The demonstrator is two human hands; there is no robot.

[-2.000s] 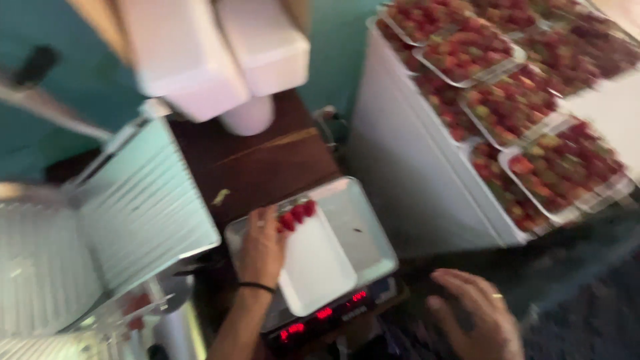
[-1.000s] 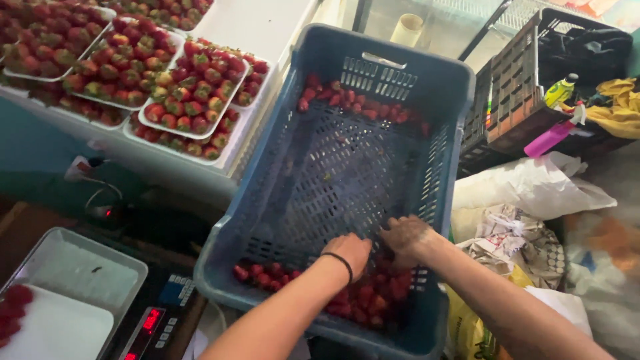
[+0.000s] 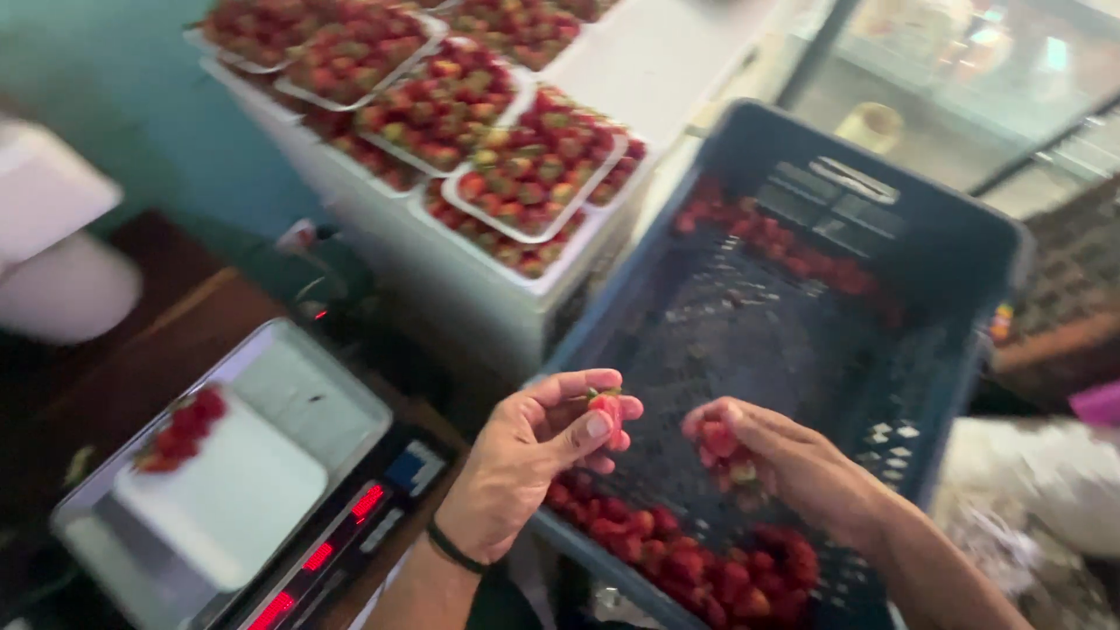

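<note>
My left hand, with a dark band at its wrist, holds a strawberry between thumb and fingers above the near left edge of a blue plastic crate. Several strawberries are in my right hand, over the crate. Inside the crate, loose strawberries lie at the near end and more along the far end. At the left, a white foam tray with a few strawberries at one end rests on the metal pan of a digital scale.
Trays full of strawberries are stacked on a white chest or counter beyond the scale. White containers stand at the far left. A glass case is behind the crate, and a white bag lies at its right.
One second ago both hands were down among the strawberries at the crate's near end; now they are raised with strawberries in them. The view has swung left since then.
</note>
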